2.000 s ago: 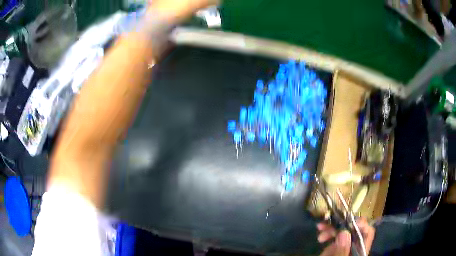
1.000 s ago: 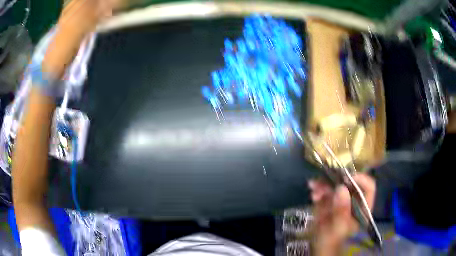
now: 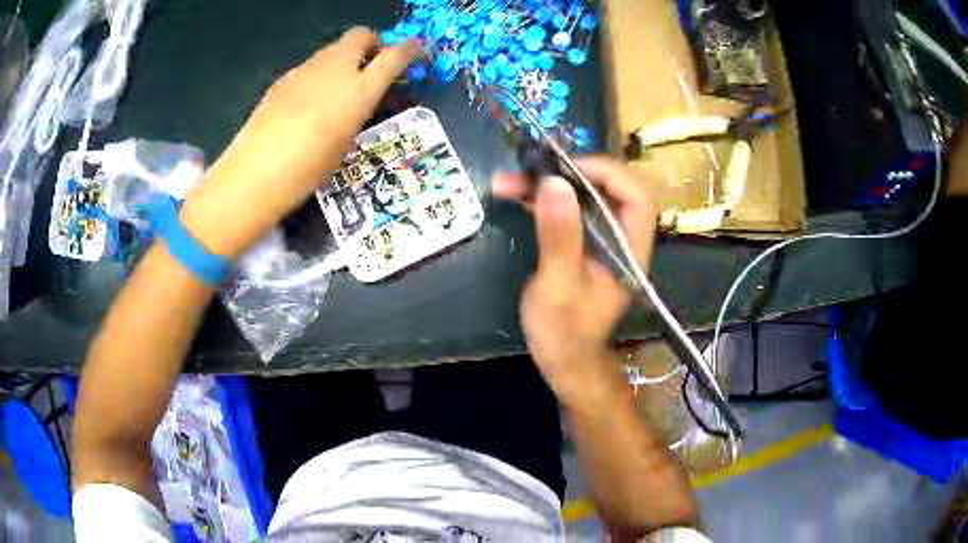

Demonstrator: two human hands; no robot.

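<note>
My left hand [image 3: 329, 101] reaches over the bench to the left edge of the blue disc pile [image 3: 494, 37]. Its thumb and index finger are close together at the discs; I cannot tell if they hold one. My right hand [image 3: 578, 249] is closed around the dark soldering iron [image 3: 610, 228], with a pale tube alongside, its tip pointing up and left toward the pile. A white square socket housing [image 3: 459, 217] lies open side up between my hands, showing its green board and metal contacts. A clear plastic bag [image 3: 278, 302] lies at its lower left.
A second white housing [image 3: 80, 207] and bagged cords [image 3: 101, 64] lie at the left. The cardboard tray [image 3: 647, 90] at the right holds cream curved handles [image 3: 685, 130] and a dark metal block [image 3: 729, 53]. Blue bins [image 3: 242, 435] stand below the bench. A white cable [image 3: 785, 239] crosses at the right.
The view has shifted. My left hand has come from the far left to the disc pile. A housing now lies in front of me. The iron has moved left, away from the tray.
</note>
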